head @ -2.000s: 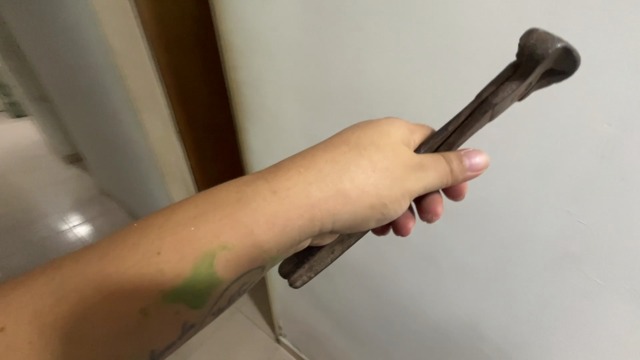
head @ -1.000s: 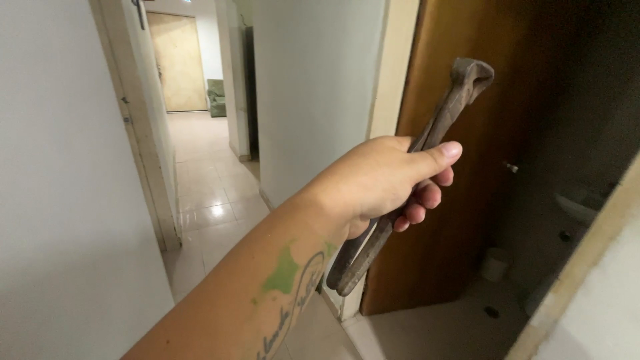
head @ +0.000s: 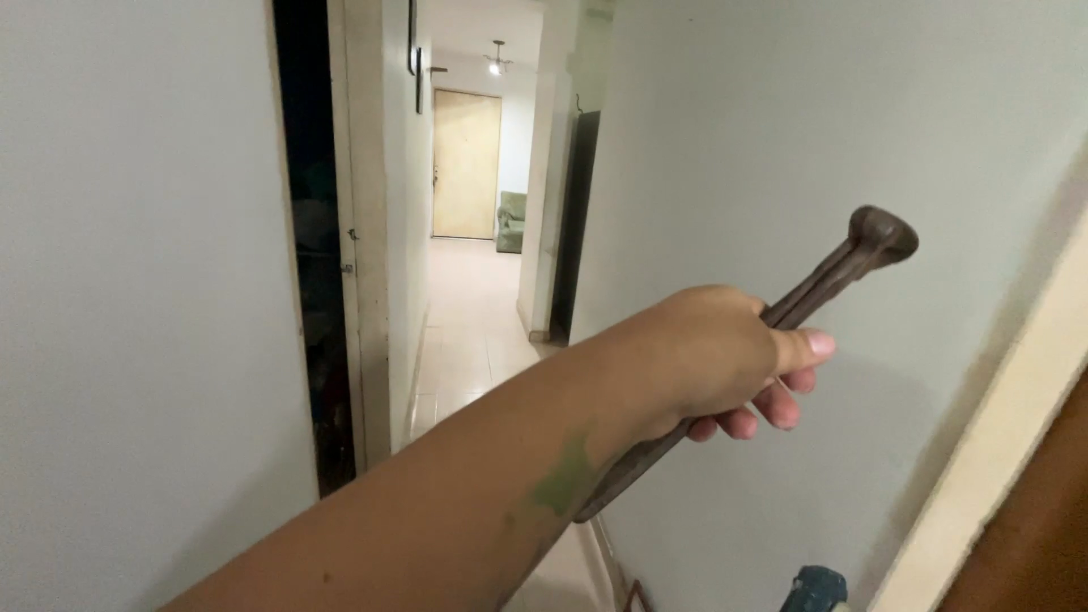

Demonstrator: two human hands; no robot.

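My left hand [head: 739,365] reaches in from the lower left and is closed around a dark, worn metal tool [head: 812,293]. It has two long arms lying side by side and a broad, rounded head, and looks like pincers. The head points up and right, beyond my thumb; the lower end shows below my wrist, partly hidden by the forearm. The tool is held at a slant in front of a pale wall [head: 790,127]. A green mark is on my forearm. My right hand is not in view.
A tiled hallway [head: 463,340] runs to a light wooden door [head: 466,161] beside a green armchair [head: 512,223]. At left, a door frame [head: 361,255] borders a dark gap. A dark blue-green object [head: 814,588], unclear, stands at the bottom right, near a pale frame [head: 986,433].
The view has swung widely, from the wall past a brown door and dim bathroom to the hallway. My left hand has kept its hold on the metal tool throughout.
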